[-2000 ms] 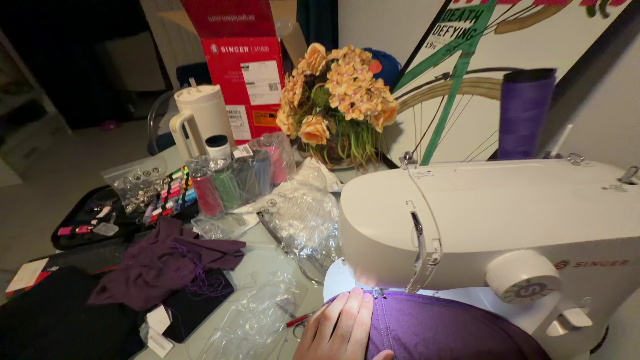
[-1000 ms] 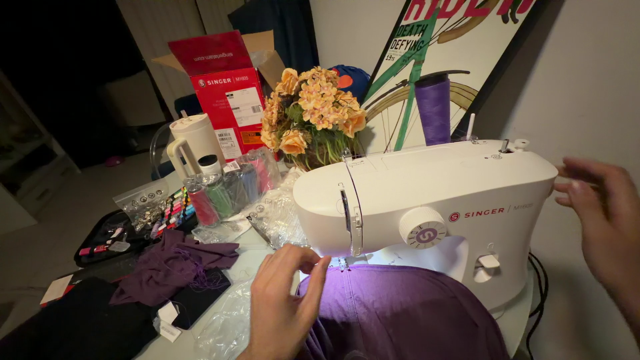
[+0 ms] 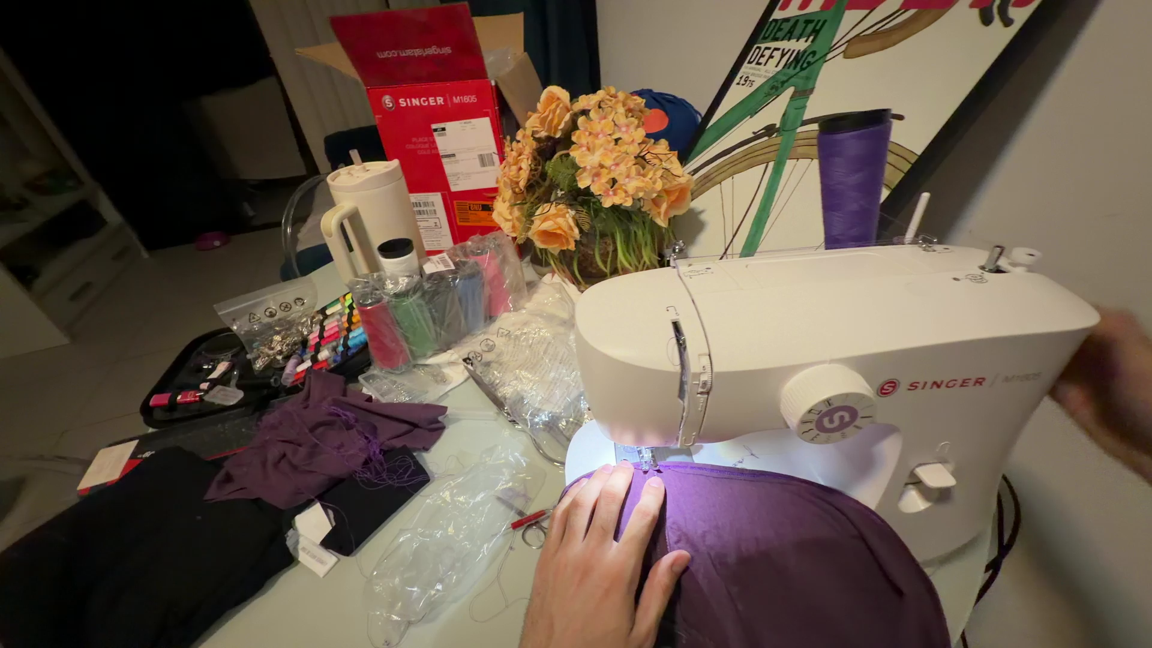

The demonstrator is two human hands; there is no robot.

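Under the lit presser foot of a white Singer sewing machine lies the edge of a purple fabric piece, which spreads toward me. My left hand rests flat on the cloth just in front of the foot, its fingers spread and holding nothing. At the machine's right end, my right hand is blurred and partly behind the housing; its fingers and any handwheel there are hidden. A large purple thread cone stands behind the machine. The stitch dial faces me.
Left of the machine lie a clear plastic bag, small red-handled scissors, crumpled purple cloth and black fabric. Farther back are wrapped thread spools, a cream tumbler, a red box and a flower arrangement.
My left hand, pinching at the fabric edge by the foot one second ago, now lies flat on the cloth. My right hand, absent two seconds ago, stays at the machine's right end.
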